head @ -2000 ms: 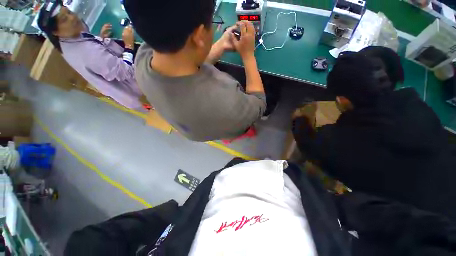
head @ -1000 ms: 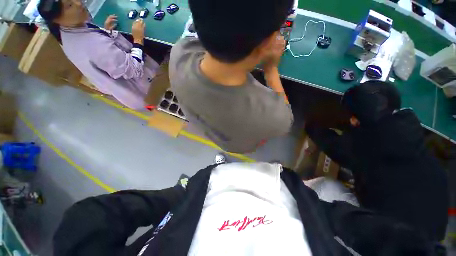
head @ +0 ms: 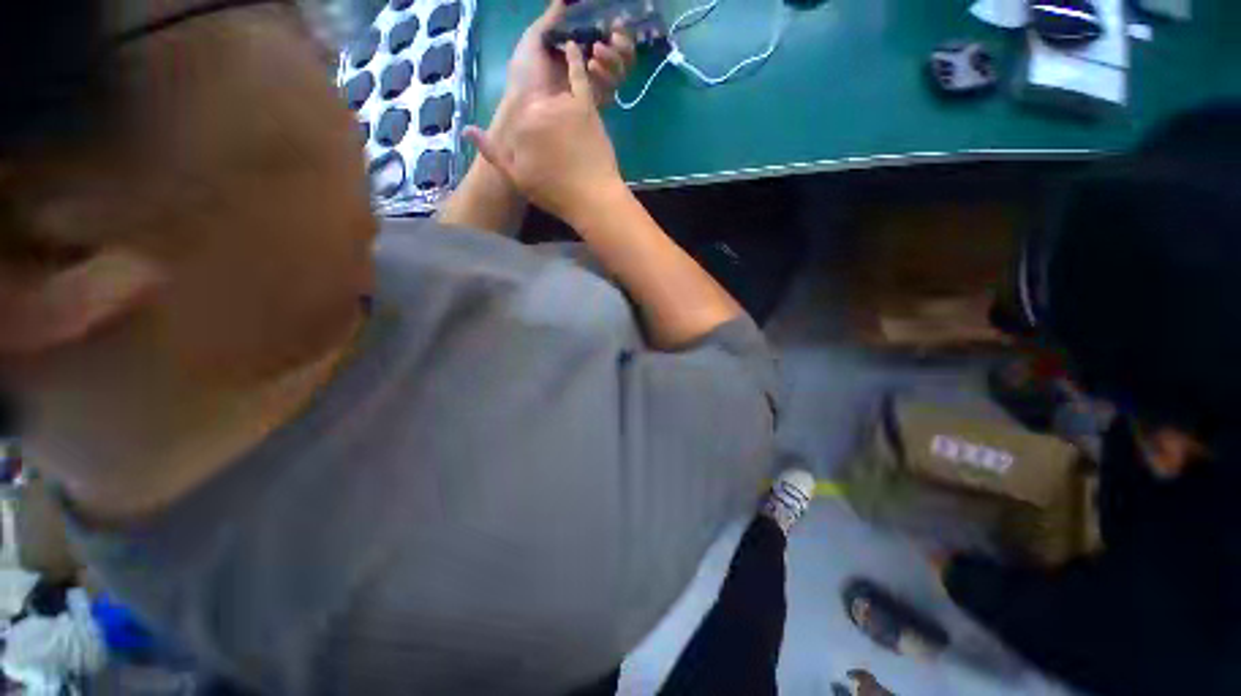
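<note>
Neither of my hands is in view. Nearest in front of me is a person in a grey shirt [head: 449, 476], whose hands hold a dark unit [head: 599, 25] at the bench edge. A blister tray [head: 415, 82] with rows of black units lies on the green bench [head: 830, 116] left of those hands. A white cable [head: 708, 68] loops on the bench. A black rounded unit [head: 962, 68] lies further right. Another dark unit [head: 1064, 21] rests on a white box [head: 1078, 75].
A person in black [head: 1157, 272] bends down at the right. A brown carton [head: 987, 456] stands on the floor below the bench. A shod foot [head: 792, 498] and a dark shoe [head: 891, 619] are on the grey floor. Blue and white items show at the lower left.
The view has moved much closer to the person in grey and the bench. The blister tray on the bench has come into view. My torso and sleeves have left the picture.
</note>
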